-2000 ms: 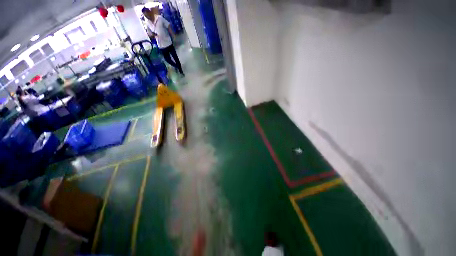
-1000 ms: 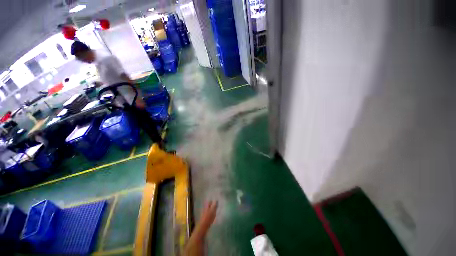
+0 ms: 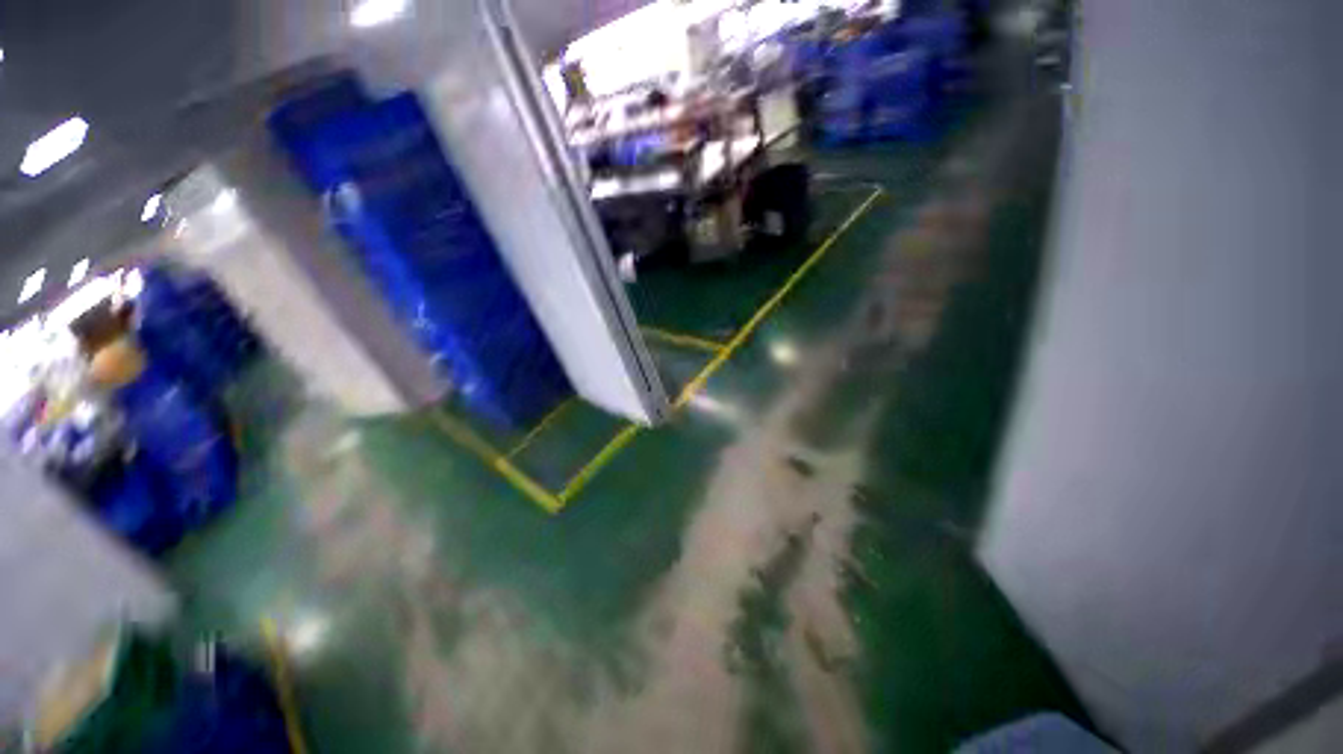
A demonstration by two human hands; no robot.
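Observation:
Neither of my hands shows in the head view. Nearest in front of me is the worn green floor with pale scuffed tracks that fork towards the right and the left. A tall stack of blue totes stands between a pillar and a white wall end, inside a yellow marked corner. A blurred light blue-grey shape is cut off by the bottom edge; I cannot tell what it is. The picture is tilted and blurred.
A white wall fills the right side. More blue totes stand at the left, with a blurred blue thing at the bottom left. A workbench and further blue totes stand beyond the opening.
The view has swung right and moved forward. The yellow pallet truck, the person beside it and the hand and white sleeve at the bottom have left the picture. The tote stack is nearer.

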